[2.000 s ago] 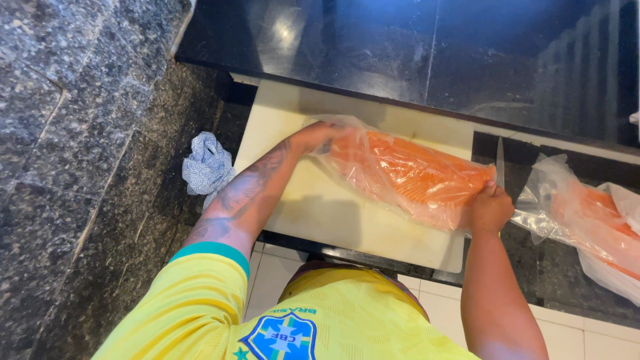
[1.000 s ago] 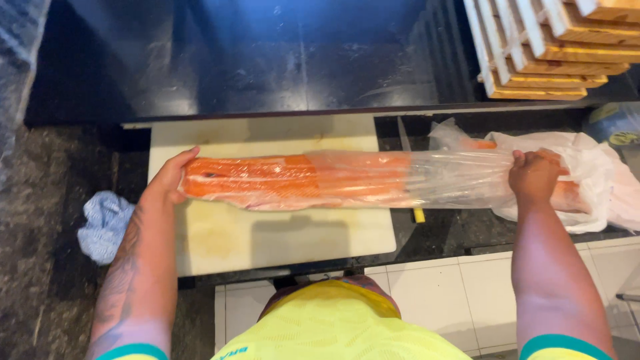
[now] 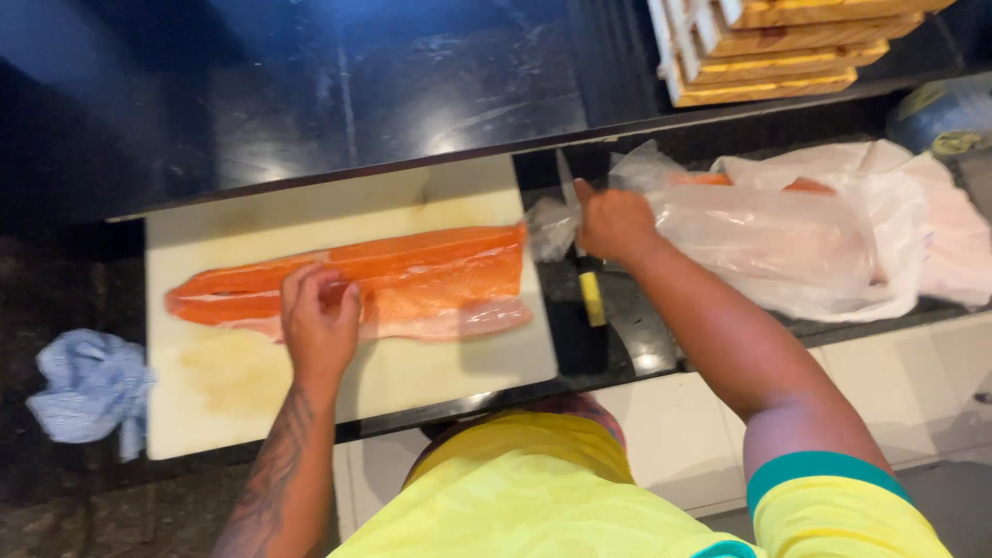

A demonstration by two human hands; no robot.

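A salmon fillet (image 3: 434, 271) lies bare, flesh side up, across the white cutting board (image 3: 232, 395). My left hand (image 3: 319, 318) is over its lower middle, fingers curled and thumb apart; whether the fingertips touch the flesh cannot be told. At the right, my right hand (image 3: 616, 221) is above the knife and the near end of a clear plastic bag (image 3: 763, 232), its index finger pointing toward the blade. What its other fingers hold is hidden. The knife with a yellow handle (image 3: 591, 298) lies on the dark counter right of the board.
White plastic wrapping (image 3: 903, 201) with more salmon (image 3: 810, 187) lies at the right. A crumpled blue-and-white cloth (image 3: 91, 387) touches the board's left side. Behind runs a raised dark ledge (image 3: 349, 93) with stacked wooden boards (image 3: 783, 74). A partly seen container (image 3: 949, 116) stands far right.
The fillet was inside the clear bag and now lies uncovered on the board. The bag is off to the right. My left hand has left the fillet's left end for its middle.
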